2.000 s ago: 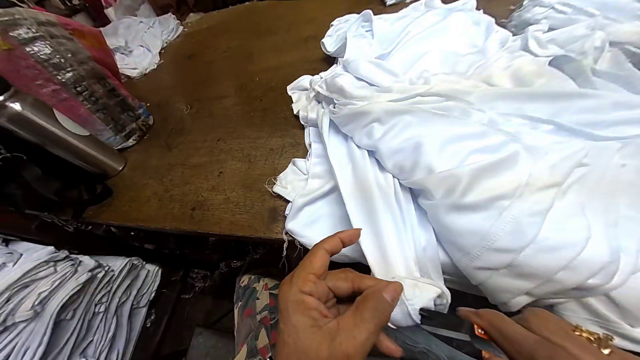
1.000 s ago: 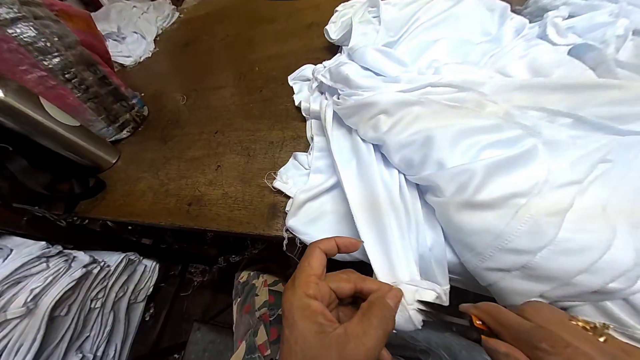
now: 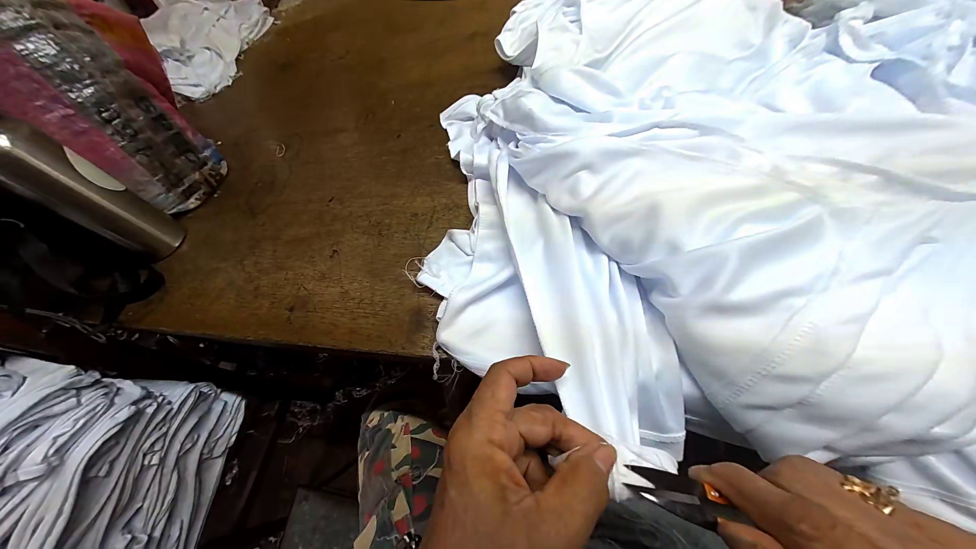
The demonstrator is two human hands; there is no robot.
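Note:
My left hand pinches the hemmed end of a white fabric piece between thumb and fingers, its index finger raised and curled. That piece hangs over the table's front edge from a large heap of white fabric. Close on the right, my right hand holds small scissors or thread snips with dark blades and an orange part at the grip. The blades are parted, their tips against the pinched white end. Fingers partly hide the handle. Loose threads stick out from the fabric's left corner.
A brown wooden table bears a steel bottle, a pink and patterned plastic packet and a crumpled white cloth on the left. Below its edge, stacked white fabric pieces lie at lower left. Patterned cloth shows beside my left hand.
The scissors' blades, dark and mostly low beside the fabric two seconds ago, now stand parted at the pinched end. My left hand keeps its pinch throughout.

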